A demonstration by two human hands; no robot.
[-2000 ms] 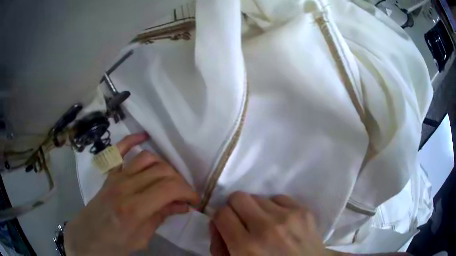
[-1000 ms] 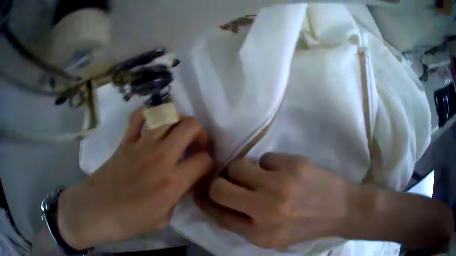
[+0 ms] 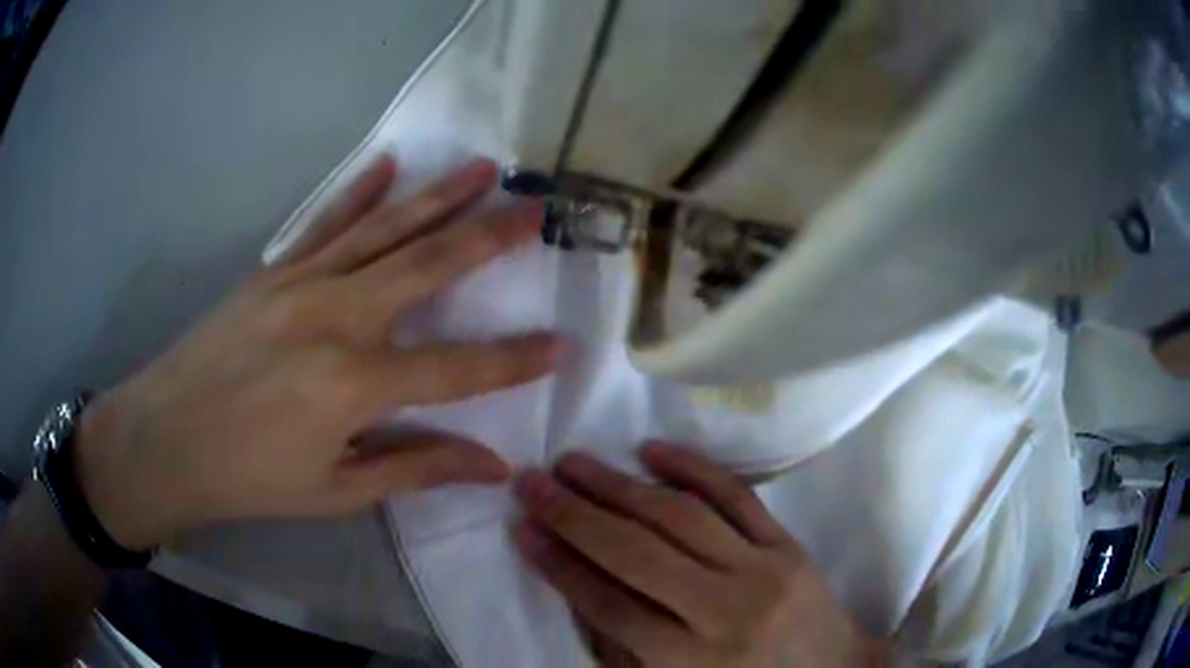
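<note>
A white garment [image 3: 914,522] lies under and to the right of the machine head. A flat white panel of it with a stitched edge runs under both hands. My left hand [image 3: 352,352] lies flat on this panel with its fingers spread, fingertips close to the dark metal parts at the needle area [image 3: 561,215]. My right hand [image 3: 692,561] rests on the panel just in front, fingers bent a little and pressed on the cloth near my left thumb. The needle tip and presser foot are too blurred to make out.
The cream machine head [image 3: 887,274] fills the upper right, close to both hands. The pale table [image 3: 157,196] lies at the left. A flat dark device with a lit display [image 3: 1105,565] is at the right edge, beside metal parts. A watch [image 3: 65,483] is on my left wrist.
The view has shifted, and the machine head now covers the upper right. My left hand has gone from bunched at the cloth to flat and spread. My right hand has loosened onto the panel.
</note>
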